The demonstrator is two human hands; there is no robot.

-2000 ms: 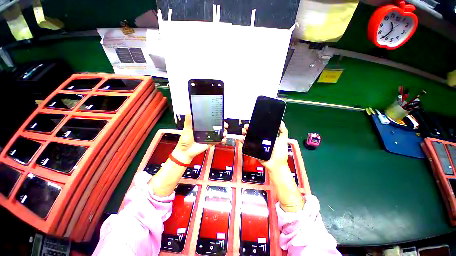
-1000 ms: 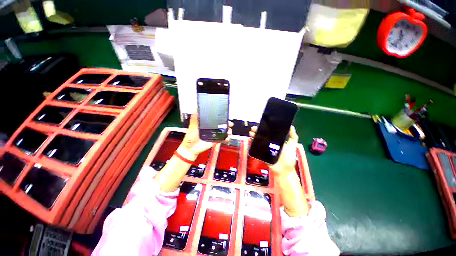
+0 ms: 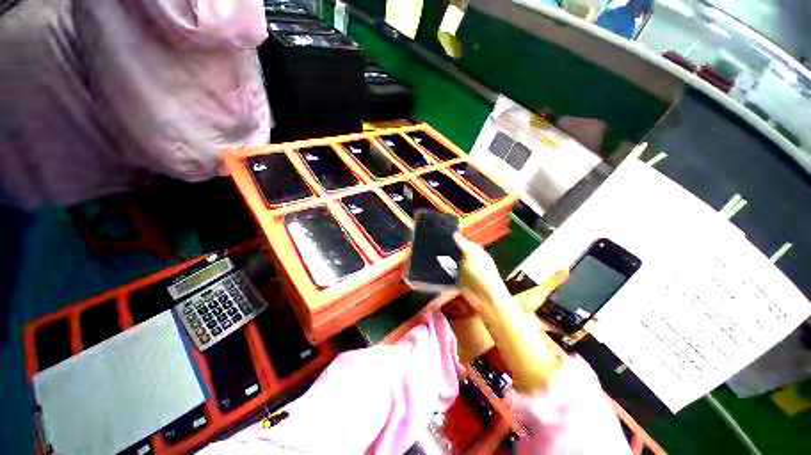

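Observation:
My forearms cross. My right hand (image 3: 475,267) reaches left over my left forearm and holds a dark-screened smartphone (image 3: 434,251) in front of the near edge of the tray stack (image 3: 307,291). The stack's top orange tray has dark phones in its two rows. My left hand (image 3: 544,291), partly hidden behind my right forearm, holds a second smartphone (image 3: 594,283) with a greyish lit screen, in front of the large white sheet (image 3: 702,293) with faint lines. The working tray (image 3: 502,411) with reddish-screened phones lies below, mostly covered by my arms.
A lower-left orange tray (image 3: 280,387) holds phones, with a grey calculator (image 3: 218,311) and a pale notepad (image 3: 120,387) on top. A person in pale pink (image 3: 169,89) is at upper left. A black chart board (image 3: 711,151) stands behind the sheet; papers (image 3: 533,155) lean on the green wall.
The view has turned left and tilted. My right hand has crossed over my left forearm towards the tray stack with its phone. Both phones are still held; the clock and pen holder have left the view.

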